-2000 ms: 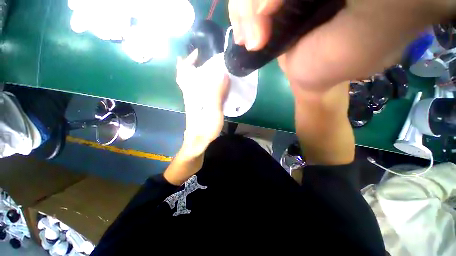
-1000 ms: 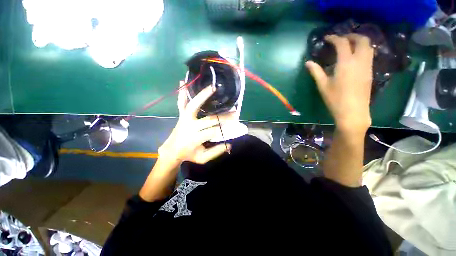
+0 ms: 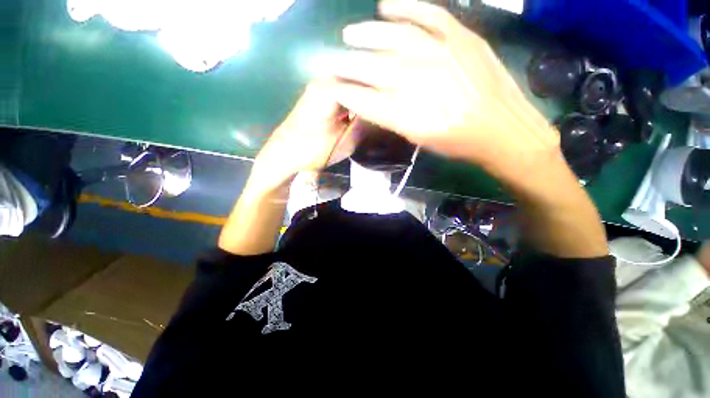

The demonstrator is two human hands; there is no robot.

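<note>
My left hand (image 3: 300, 144) is around the left side of a unit with a black round body (image 3: 383, 148) and a white housing (image 3: 368, 189), near the bench's front edge. My right hand (image 3: 444, 93), overexposed, is over the top of the unit with its fingers spread to the left. It hides most of the unit and part of my left hand. Whether my right hand holds a part cannot be seen. A thin dark wire (image 3: 339, 142) shows beside my left hand.
Glaring white parts (image 3: 204, 39) lie at the back left of the green bench (image 3: 101, 89). Black round caps (image 3: 599, 89) lie at right by a blue bin (image 3: 623, 31). A white unit with a cable (image 3: 658, 183) is at far right, near a person's pale clothing (image 3: 662, 311). Cartons (image 3: 117, 299) stand lower left.
My right hand has moved left from the pile of black caps to over the unit. The red and orange wires that lay across the black body are now mostly hidden. My left hand stays at the unit.
</note>
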